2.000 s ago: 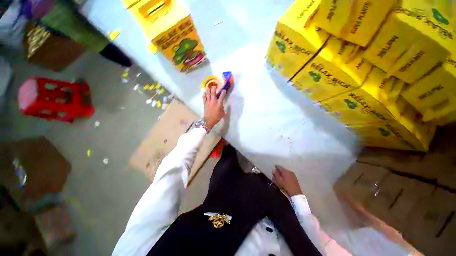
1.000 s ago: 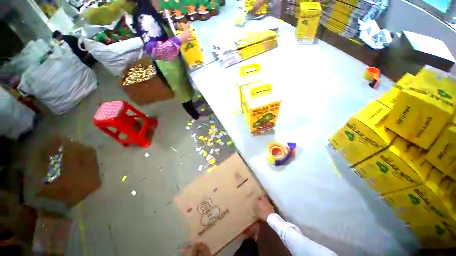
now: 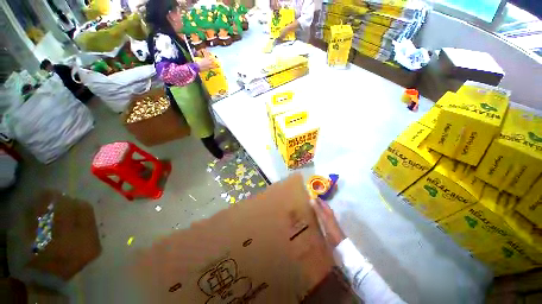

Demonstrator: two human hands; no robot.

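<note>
A large brown carton [image 3: 261, 243] with a dark printed logo and flat panels is raised at the bottom centre, in front of me and tilted. My right hand [image 3: 328, 221] grips its right edge, with the fingertips near the carton's upper right corner. The white sleeve runs to the bottom right. My left hand is not in view. A tape dispenser [image 3: 321, 186] with a yellow-orange roll and blue body lies on the table [image 3: 362, 136] just beyond my right fingertips, not held. The carton's underside and lower end are hidden or cut off.
Two upright yellow gift boxes [image 3: 299, 142] stand near the table's left edge. Yellow boxes [image 3: 443, 193] are stacked at the right. A second tape dispenser [image 3: 410, 98] lies farther back. A person [image 3: 178, 71] stands at the left side. A red stool [image 3: 129, 172] and scraps are on the floor.
The large carton has come up from beside the table and looks bigger and closer. My right hand has moved up with it, near the tape dispenser. The hand at the bottom left has left the picture.
</note>
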